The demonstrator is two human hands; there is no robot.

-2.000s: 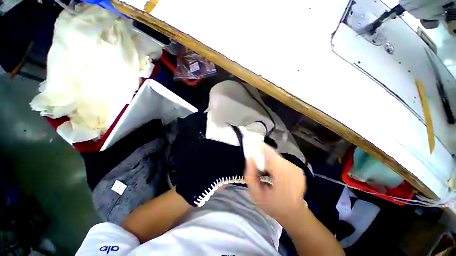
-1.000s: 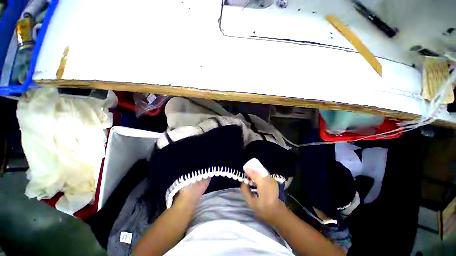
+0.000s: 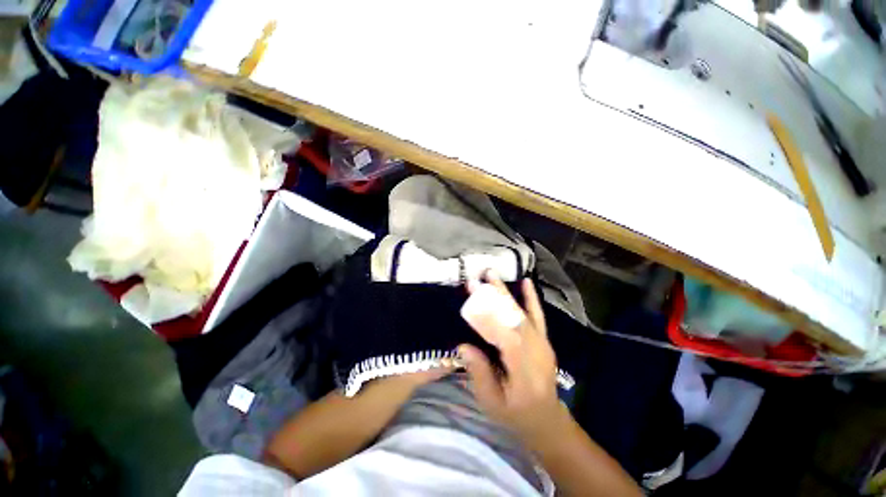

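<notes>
A dark garment (image 3: 408,315) with a white-stitched edge (image 3: 403,365) lies across my lap. Its beige part (image 3: 427,264), with thin dark stripes, lies behind the dark cloth. My right hand (image 3: 520,364) is over the right of the garment, with a small white piece (image 3: 493,311) held at its fingers; the fingertips reach the beige part. My left hand (image 3: 435,375) is at the stitched edge, mostly hidden under the cloth, so its grip cannot be told.
A white wood-edged table (image 3: 466,107) with a sewing machine runs across ahead. A blue basket (image 3: 146,60) is at its left end. Cream cloth (image 3: 170,184) and a white board (image 3: 282,248) are at left. A red basket (image 3: 724,347) is under the table at right.
My right hand has moved forward from the stitched edge to the beige part, with the white piece. My left hand is now more covered by cloth. The view has turned.
</notes>
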